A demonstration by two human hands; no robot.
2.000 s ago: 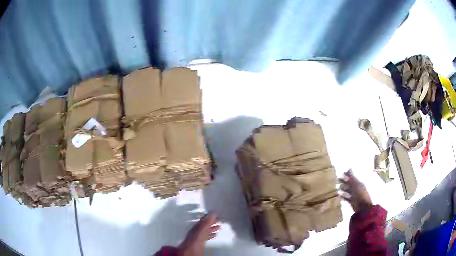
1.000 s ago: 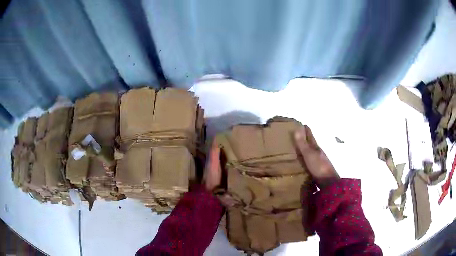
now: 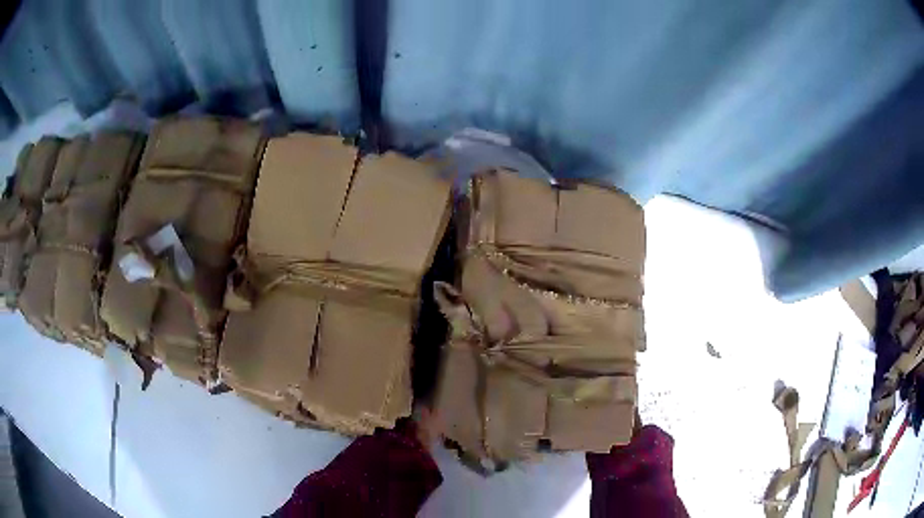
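A thick bundle of tan cut pieces (image 3: 593,228), tied with tan strips, stands at the right end of a row of similar bundles. A narrow dark gap lies between it and the nearest bundle of the row (image 3: 380,218). My left hand (image 3: 427,425) shows only as a small patch at the held bundle's lower left edge, mostly hidden. My right hand is hidden at the lower right edge; only its dark red sleeve shows there. Another bundle (image 3: 193,152) carries white labels (image 3: 138,266).
Blue curtains (image 3: 659,91) hang behind the white table (image 3: 699,405). At the right lie loose tan strips (image 3: 788,400), a thin red object (image 3: 879,467) and a tan and black scrap pile (image 3: 904,324). More bundles continue to the left.
My hands came to both sides of the separate bundle. It has moved left and back, close to the row's right end. The camera view has also shifted.
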